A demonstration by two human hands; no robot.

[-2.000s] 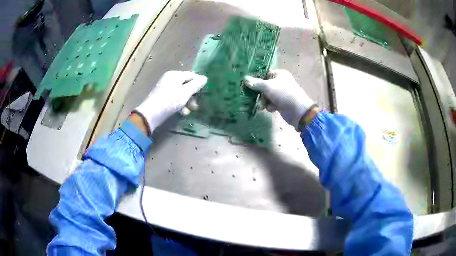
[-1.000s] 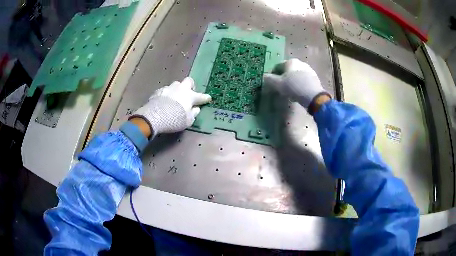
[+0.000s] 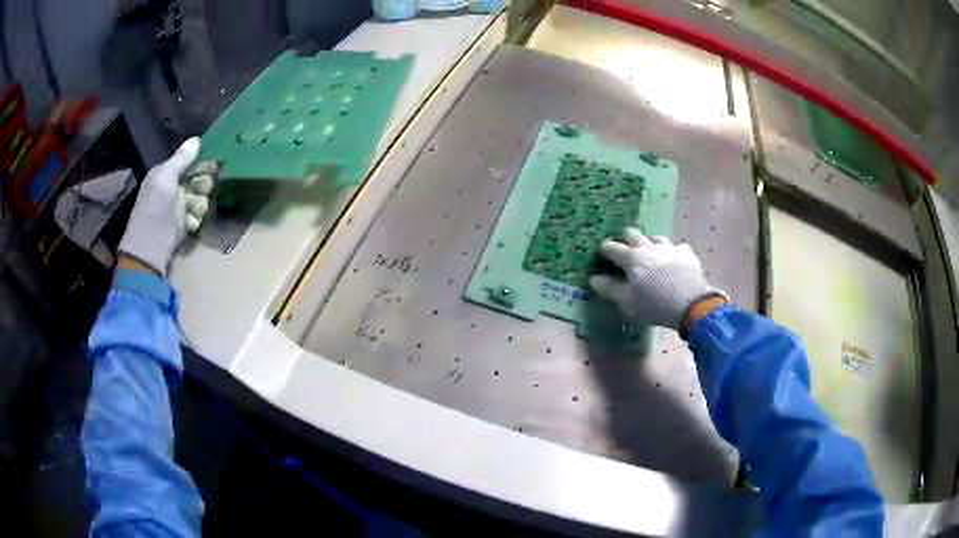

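Note:
The PCB panel [image 3: 585, 215] lies in the pale green fixture [image 3: 515, 226] on the perforated metal table. My right hand [image 3: 654, 282], in a white glove, rests over the panel's lower right corner and the fixture's edge; it hides that corner. The green cover plate [image 3: 305, 116] lies on the white frame at the left. My left hand [image 3: 166, 206], gloved, is at the plate's near left corner, thumb up by the edge and fingers curled; whether it grips the plate is not clear.
The metal table [image 3: 421, 252] has small holes and handwritten marks. A white machine frame [image 3: 473, 473] runs along the front. A red-edged clear cover [image 3: 778, 79] is above at the right. A pale panel with a warning label [image 3: 855, 358] is at the right.
The panel was held blurred over the fixture, then lay in it. My left hand has moved from the fixture to the cover plate. My right hand has moved down to the panel's lower right corner.

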